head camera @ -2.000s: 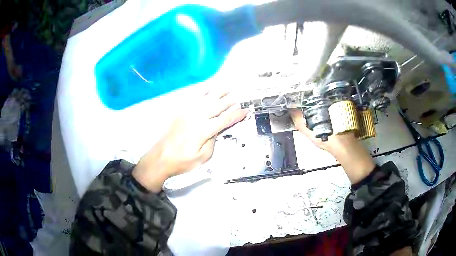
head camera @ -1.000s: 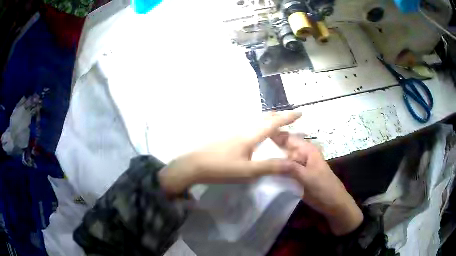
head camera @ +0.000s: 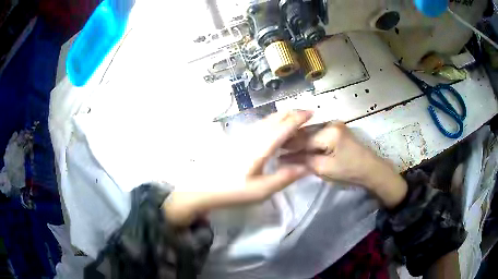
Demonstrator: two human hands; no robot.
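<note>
White fabric (head camera: 262, 229) lies over the table and hangs over its front edge, glared out at left. My left hand (head camera: 256, 174) is over the cloth with thumb and fingers spread towards my right hand; blur hides whether it grips. My right hand (head camera: 341, 155) has curled fingers at the cloth's right edge and seems to pinch it. Both hands are in front of the needle area (head camera: 237, 71), clear of it. The puller assembly (head camera: 289, 22) with two brass knurled rollers (head camera: 282, 58) stands behind them.
A blue lamp head (head camera: 95, 43) is at upper left. Blue-handled scissors (head camera: 448, 109) lie at the right, with a yellowish small piece (head camera: 452, 73) behind them. A blue clip (head camera: 431, 5) is at the top right. More white cloth (head camera: 480, 163) hangs at the far right.
Both hands have come off the needle area and met over the cloth in front of it. Since one second ago they are slightly farther forward on the table, and the view has shifted.
</note>
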